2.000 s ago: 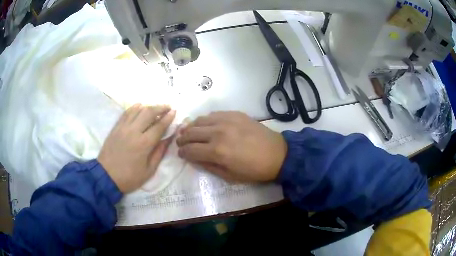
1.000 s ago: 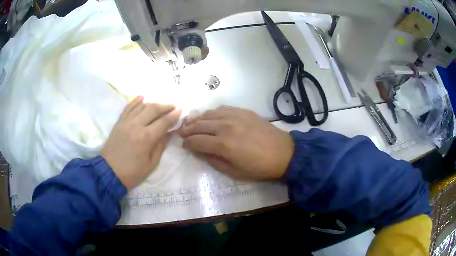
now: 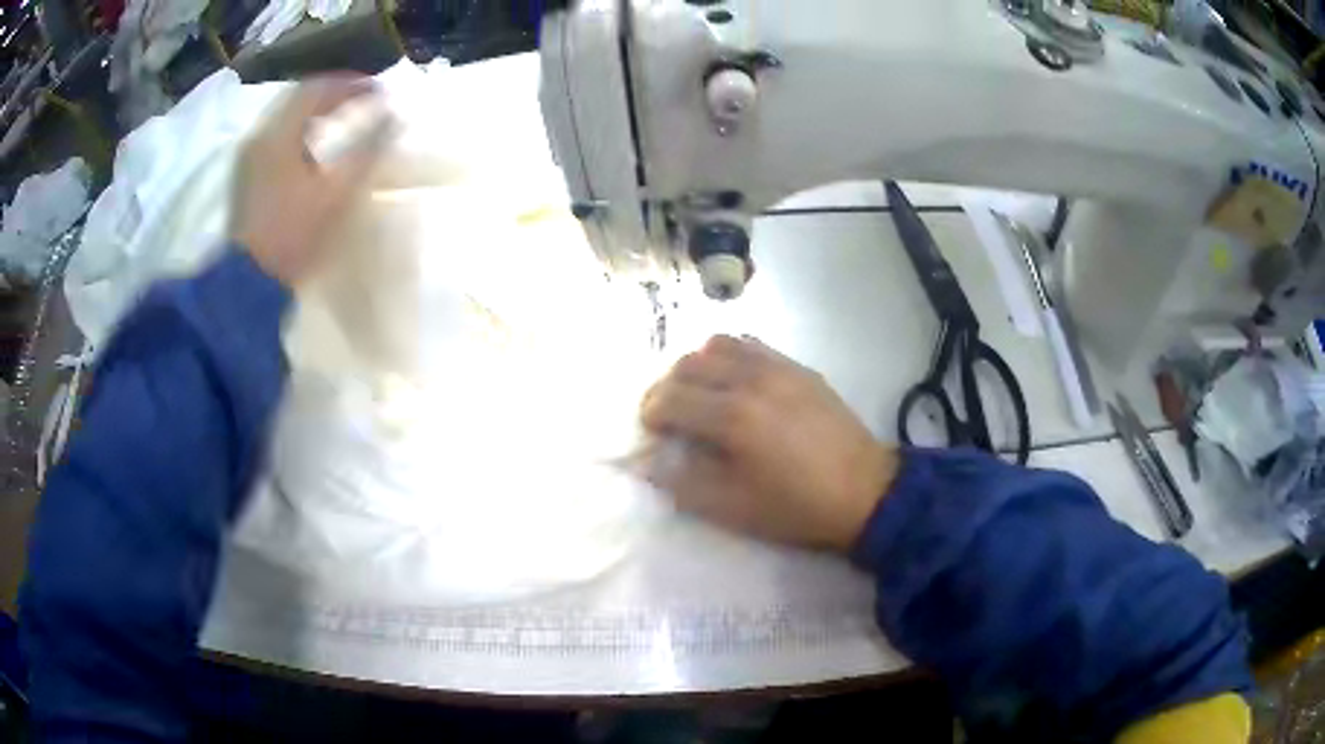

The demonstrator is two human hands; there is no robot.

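Note:
The white garment piece [image 3: 480, 480] spreads over the left and middle of the table, left of and in front of the needle area, overexposed under the lamp. My left hand [image 3: 305, 175] is blurred at the upper left, its fingers closed on a fold of the white cloth. My right hand [image 3: 763, 436] is in front of the needle, its fingertips pinching the cloth's right edge. The sewing machine [image 3: 872, 102] stands behind, with its presser foot and needle [image 3: 658, 313] brightly lit. The cloth under the foot cannot be told apart in the glare.
Black-handled shears [image 3: 952, 327] lie right of my right hand. A white strip [image 3: 1006, 269], a slim silver tool [image 3: 1061, 327], metal snips [image 3: 1151, 465] and a crinkled plastic bag [image 3: 1261, 436] lie further right. A printed scale [image 3: 509, 628] runs along the front edge.
My left hand has moved from beside my right hand to the upper left, lifting cloth. My right hand stays at the cloth's edge. The view has shifted, showing more of the machine's arm.

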